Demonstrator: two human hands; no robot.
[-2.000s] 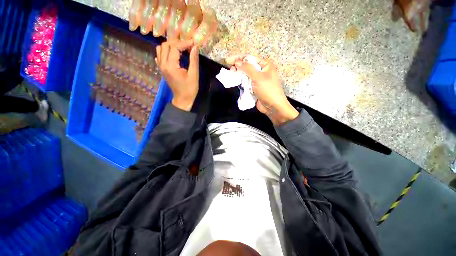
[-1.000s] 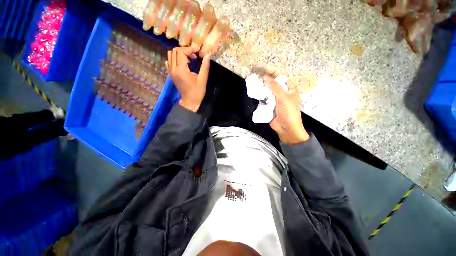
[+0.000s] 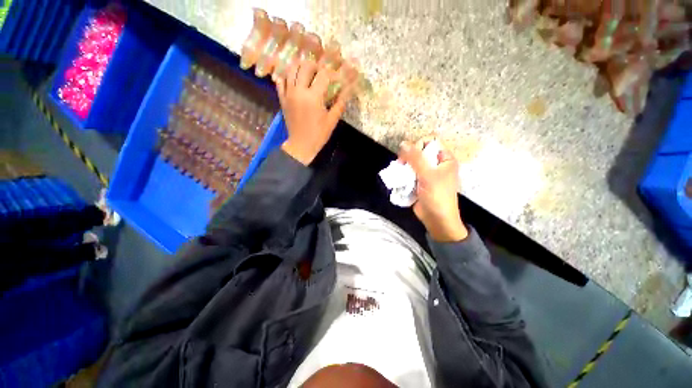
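A row of several translucent amber-brown soft-plastic pieces (image 3: 279, 47) lies side by side at the bench edge, upper left. My left hand (image 3: 307, 106) is over the near ends of the row's right part, fingers spread on or just above the pieces; whether it grips one is not clear. My right hand (image 3: 434, 182) is closed around a crumpled white wad (image 3: 400, 182) at the bench's near edge. A loose heap of brown pieces (image 3: 607, 34) lies at the upper right.
A blue tray (image 3: 144, 220) with rows of brown pieces stands left of the bench (image 3: 485, 91). Beyond it is a blue bin of pink pieces (image 3: 92, 64). A blue bin (image 3: 671, 174) stands at the far right. Another person's dark-clothed legs or sleeves (image 3: 45, 235) show at left.
The view has shifted, showing more of the brown heap. My left hand has moved up from the bench edge onto the row's near ends. My right hand still holds the wad.
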